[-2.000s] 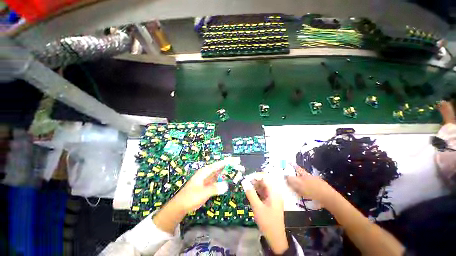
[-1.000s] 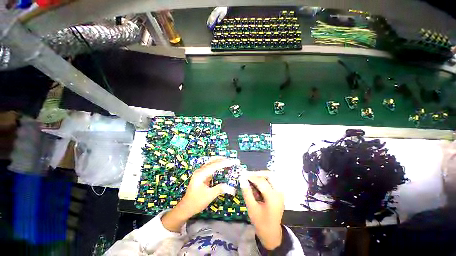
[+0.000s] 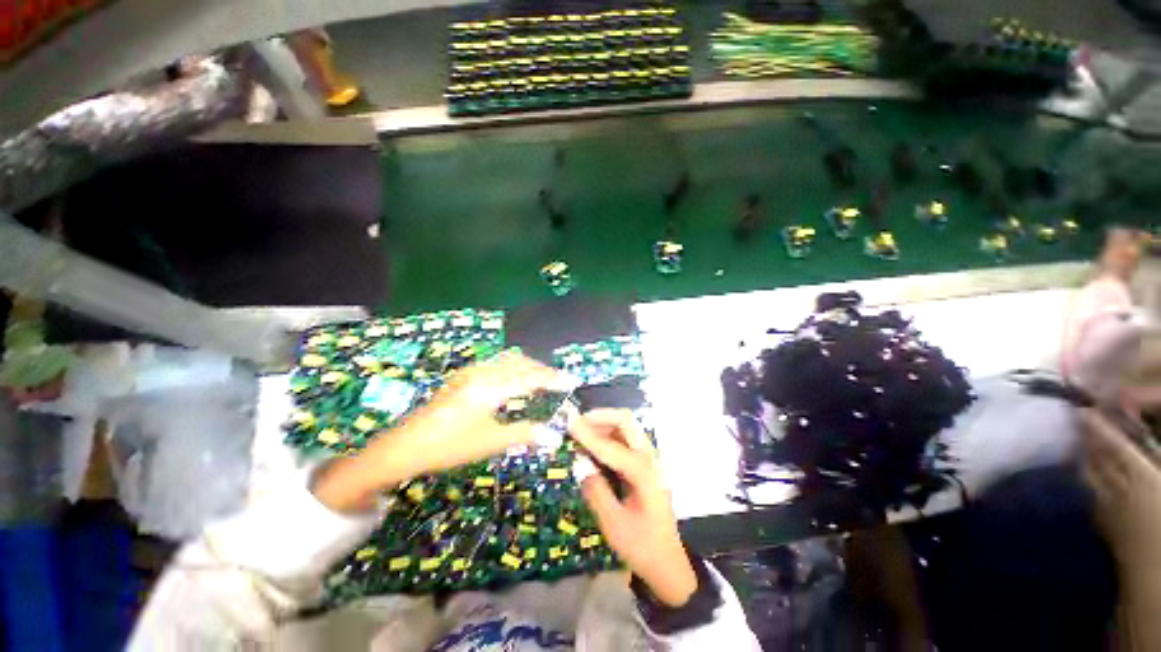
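My left hand (image 3: 478, 410) is over the loose pile of green circuit boards with yellow blocks (image 3: 439, 522). It holds a circuit board, mostly hidden by the fingers. My right hand (image 3: 624, 490) meets it at the board, thumb and fingertips closed on a small pale part (image 3: 562, 413), blurred. A tangled heap of black leads (image 3: 853, 401) lies on a white sheet (image 3: 681, 439) to the right. A few boards (image 3: 598, 358) lie beside the dark mat (image 3: 560, 325).
Several boards with black leads lie spaced on the green conveyor belt (image 3: 471, 210). Rows of boards (image 3: 573, 57) and green-yellow wires (image 3: 789, 49) sit on the far shelf. A ribbed silver duct (image 3: 121, 127) and plastic bag (image 3: 185, 433) are at left. Another person's arm (image 3: 1114, 325) is at right.
The view has shifted. My left hand has turned flatter over the board, and both hands stay together. Another person's hand, over the white sheet two seconds ago, has left it; an arm shows at the right edge.
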